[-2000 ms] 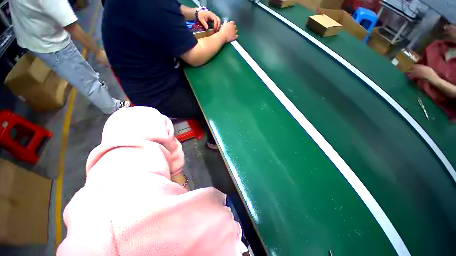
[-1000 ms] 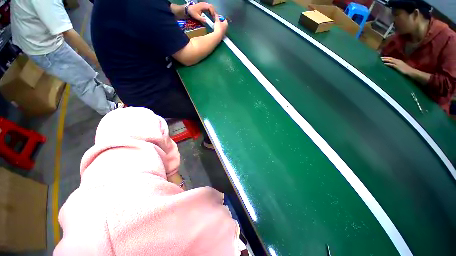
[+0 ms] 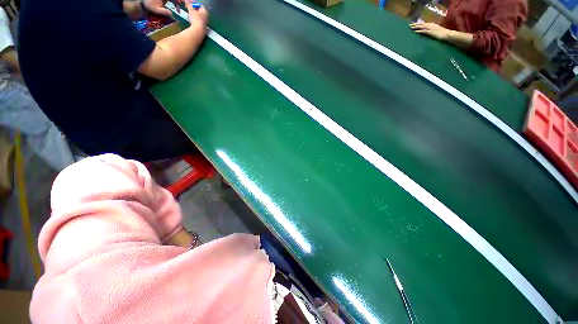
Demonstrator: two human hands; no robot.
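A thin pointed tool (image 3: 400, 288), perhaps tweezers, lies alone on the green workbench (image 3: 329, 209), its lower end near the bottom edge of the picture. My pink fleece sleeve fills the lower left, beside the bench. A bare wrist with a bracelet shows at the cuff; the hand beyond it is hidden behind pink fleece. No fingers of my left hand or my right hand can be made out. A small pinkish patch at the bottom, by the bench edge, is too unclear to name.
White guide strips (image 3: 380, 163) edge the conveyor belt. A neighbour in navy (image 3: 76, 76) works at upper left beside a parts box (image 3: 166, 30). Across the belt are a person in dark red (image 3: 485, 28), a small silvery item (image 3: 459, 69) and a red-pink compartment tray (image 3: 552, 134).
The view has swung right, so the neighbours and bench shift left in the picture. The red-pink tray and more of the pointed tool have come into view.
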